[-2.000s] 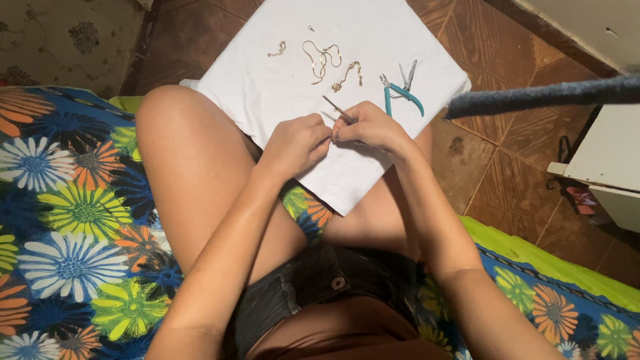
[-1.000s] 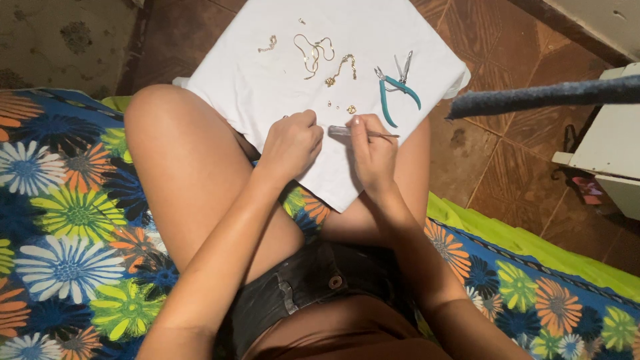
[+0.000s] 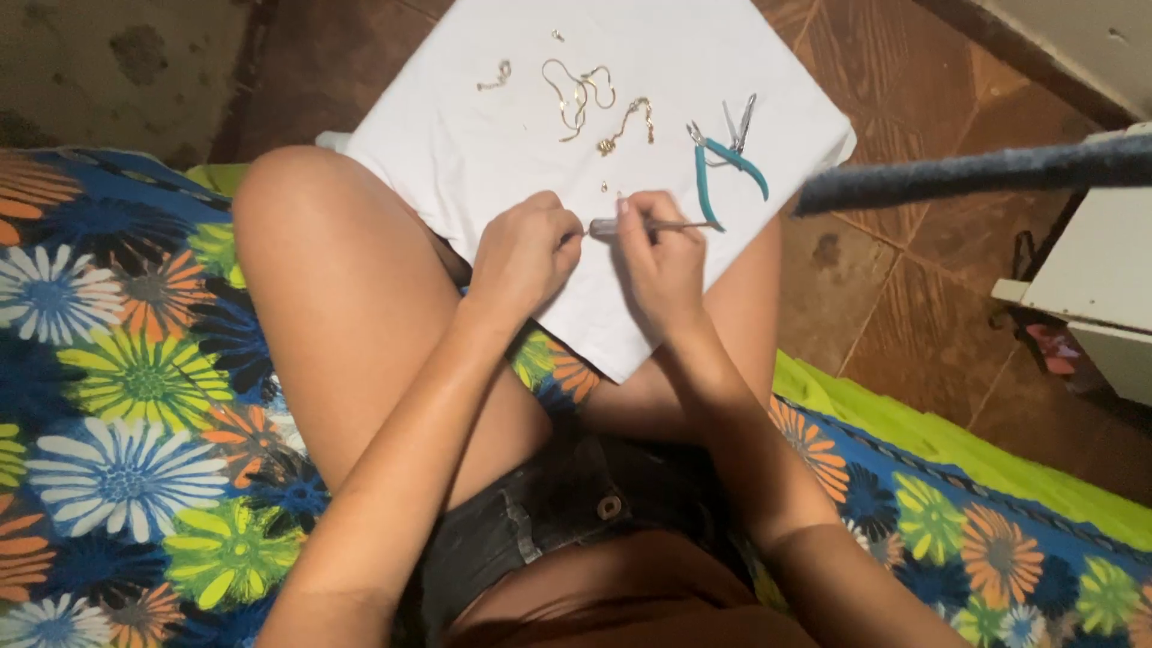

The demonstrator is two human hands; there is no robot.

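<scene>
On the white cloth (image 3: 450, 108) over my lap, my right hand (image 3: 666, 256) holds a slim metal hand tool (image 3: 607, 228), its thick grey end pointing at my left hand (image 3: 533, 247). The fingers of my left hand are pinched together near that end; what is between them is too small to tell. Beyond the hands lie a gold-coloured chain (image 3: 576, 94), a shorter chain with a cluster (image 3: 641, 112) and a small chain piece (image 3: 497, 76). Teal-handled pliers (image 3: 704, 180) rest to the right against metal tweezers or small pliers (image 3: 743, 126).
A tiny gold piece (image 3: 604, 187) lies just beyond the tool, another (image 3: 558, 35) near the far side. A dark padded bar (image 3: 972, 175) juts in from the right, above the tiled floor (image 3: 900, 315). White furniture (image 3: 1093, 261) stands at the right. Flowered fabric (image 3: 135, 450) lies under my legs.
Two seconds ago my hands were close together at the tool; now they are apart, with the tool lying crosswise in my right hand. Its thick end has come close to my left fingers since one second ago.
</scene>
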